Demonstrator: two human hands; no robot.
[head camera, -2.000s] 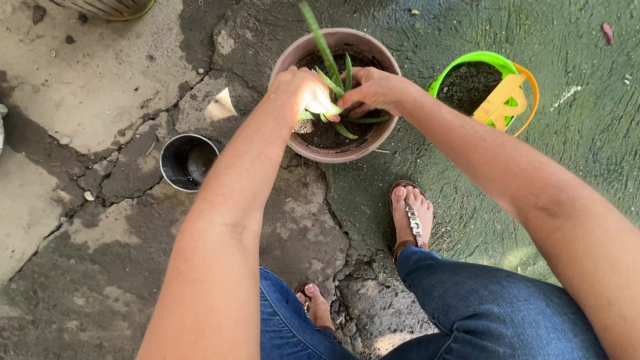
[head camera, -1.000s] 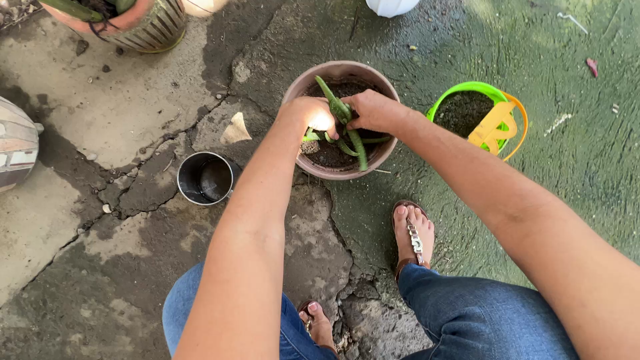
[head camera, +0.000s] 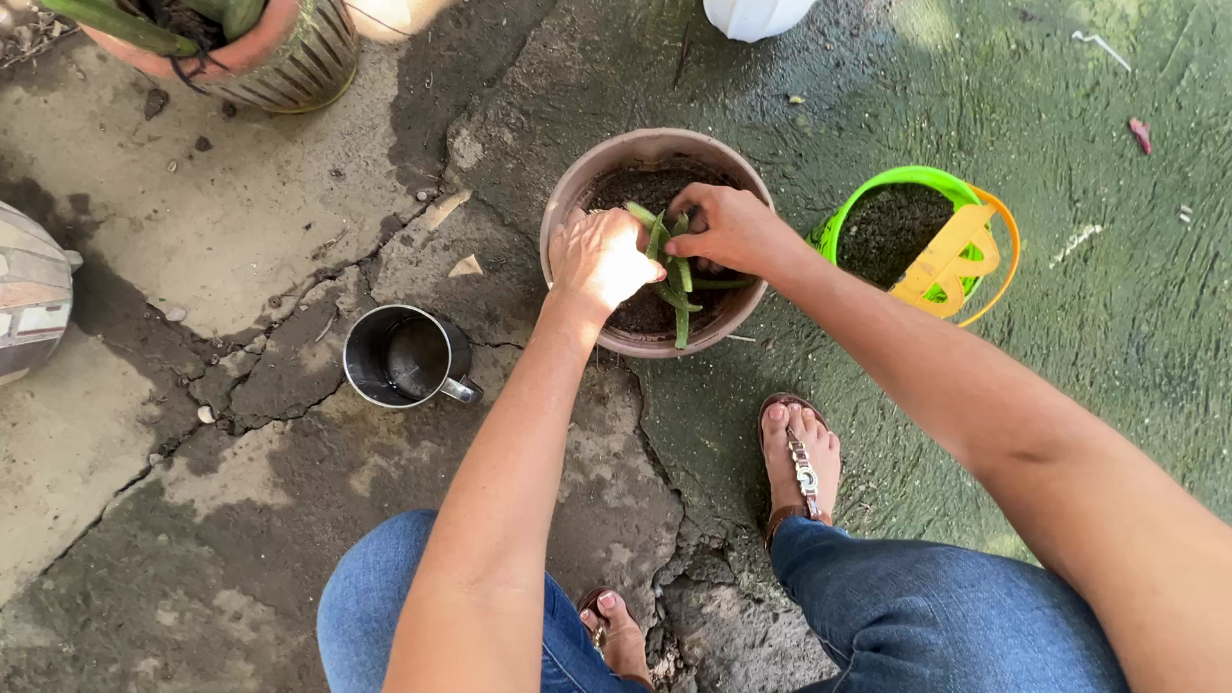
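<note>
A brown plastic plant pot (head camera: 561, 207) with dark soil stands on the ground. Inside it is a green aloe-like succulent (head camera: 680, 279), its leaves spread over the soil. My left hand (head camera: 604, 255) is on the plant's left side, fingers bent at the leaves; its fingertips are partly hidden. From the right, my right hand (head camera: 727, 229) reaches over the pot's rim, thumb and fingers around the upper leaves. Both hands touch the plant, close together but apart. The plant's base is hidden between them.
To the left stands a metal mug (head camera: 408, 356) with liquid inside. A green pail (head camera: 826, 236) of soil with a yellow handle (head camera: 948, 252) is at the right. Patterned pots (head camera: 298, 67) and a white pot (head camera: 756, 14) edge the view. Cracked concrete (head camera: 289, 375) lies around my sandalled feet.
The plant's leaves lie differently between my hands; a long leaf that pointed up out of the pot two seconds ago no longer does. Both hands have stayed at the plant.
</note>
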